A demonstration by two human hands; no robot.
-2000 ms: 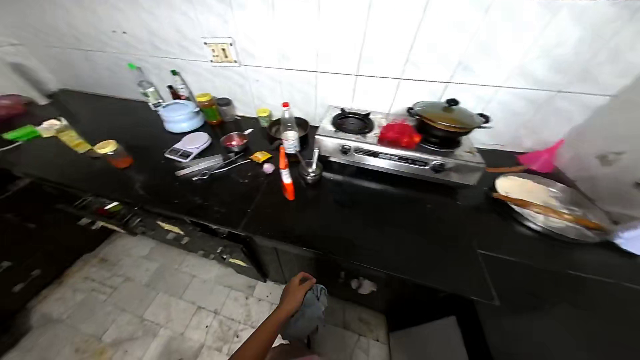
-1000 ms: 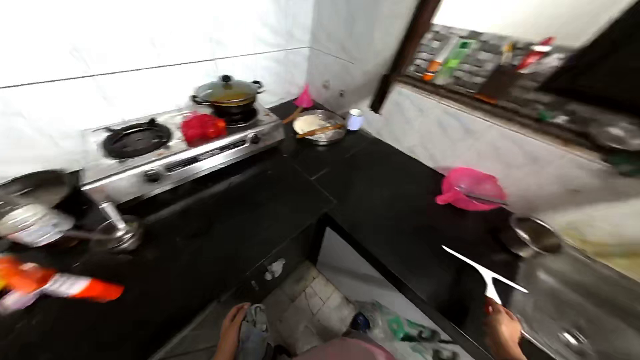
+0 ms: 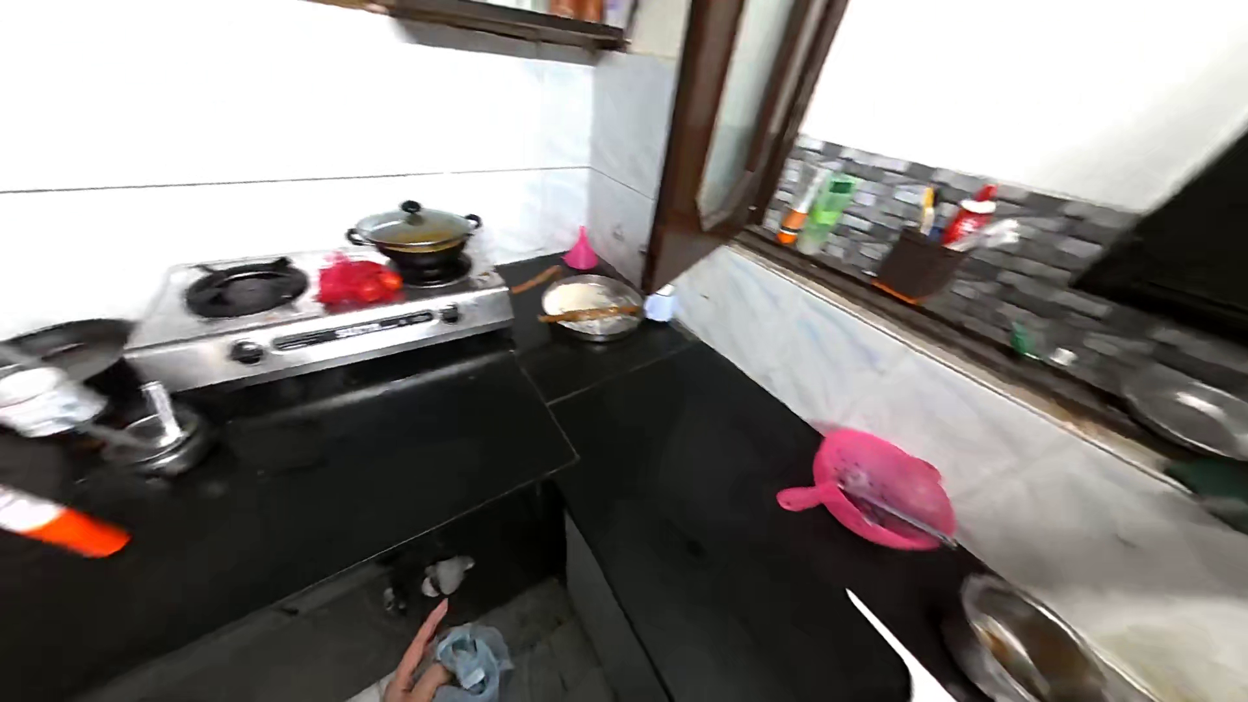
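At the bottom edge, left of centre, is my left hand (image 3: 419,663), its index finger extended upward. A crumpled, pale blue translucent plastic bag (image 3: 471,663) lies against its fingers; whether they grip it is unclear. My right hand is out of sight. Over the counter at the lower right, part of a white squeegee (image 3: 897,648) shows, its handle cut off by the frame. Just beyond it sit a pink plastic strainer (image 3: 882,483) with a metal utensil inside and a steel bowl (image 3: 1033,639).
A steel gas stove (image 3: 322,317) carries a lidded pan (image 3: 414,234) and a red net bag (image 3: 356,283). In the corner is a steel plate with flour and a rolling pin (image 3: 590,315). An open window frame (image 3: 707,175) juts above. An orange-tipped packet (image 3: 73,531) lies left.
The view has swung right from the stove counter to the corner. One second ago my right hand held the squeegee's handle near the sink; that hand has left the view.
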